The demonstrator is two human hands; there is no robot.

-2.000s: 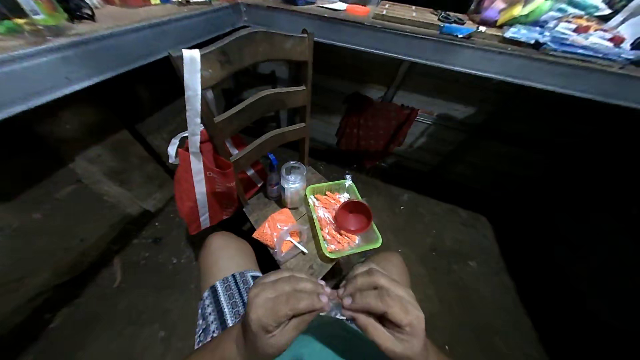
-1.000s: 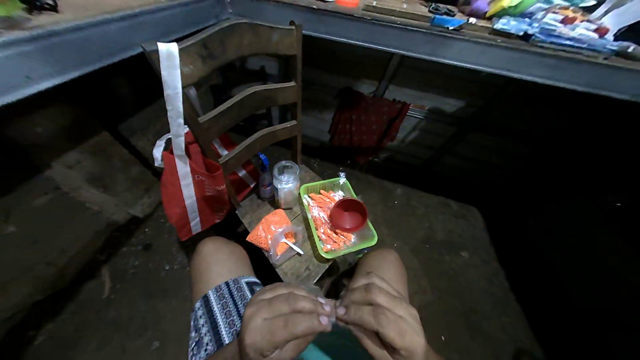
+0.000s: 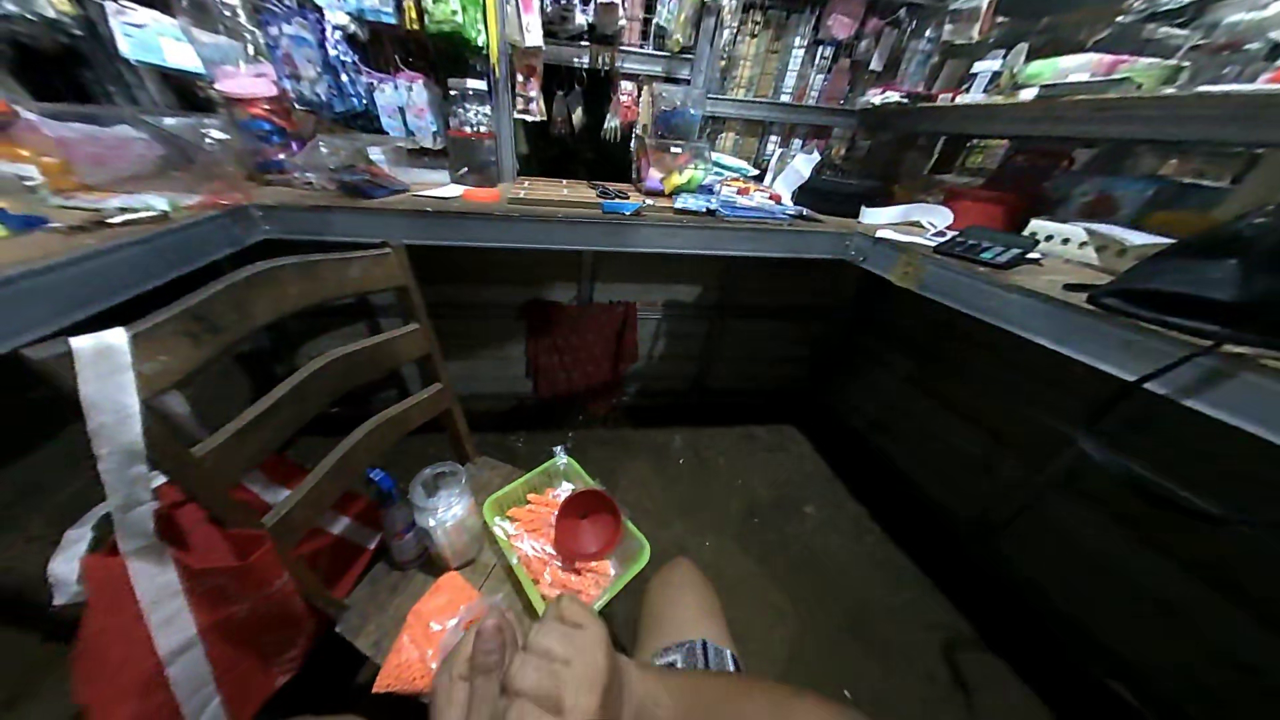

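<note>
My left hand (image 3: 472, 665) and my right hand (image 3: 568, 660) are together at the bottom, fingers bent and touching; whatever is between them is hidden. Just beyond lies a clear plastic bag of orange bits (image 3: 428, 632) on the wooden chair's seat (image 3: 375, 608). A light-green plastic basket (image 3: 634, 555) holds small orange-filled packets (image 3: 535, 520) and a red round cup (image 3: 588, 525). Left of the basket stand a clear jar (image 3: 446, 515) with pale contents and a bottle with a blue top (image 3: 400, 525).
A red bag with white straps (image 3: 190, 600) hangs from the chair back (image 3: 290, 375). Metal-edged counters (image 3: 560, 233) surround the seat, bearing scissors (image 3: 608, 191), packets and a calculator (image 3: 988, 247). A red cloth (image 3: 580, 345) hangs below. My bare knee (image 3: 685, 605) is right of the basket.
The view has tilted up and turned, showing the shelves. My hands have moved closer together, from fingertips meeting over my lap to beside the bag of orange bits in the view.
</note>
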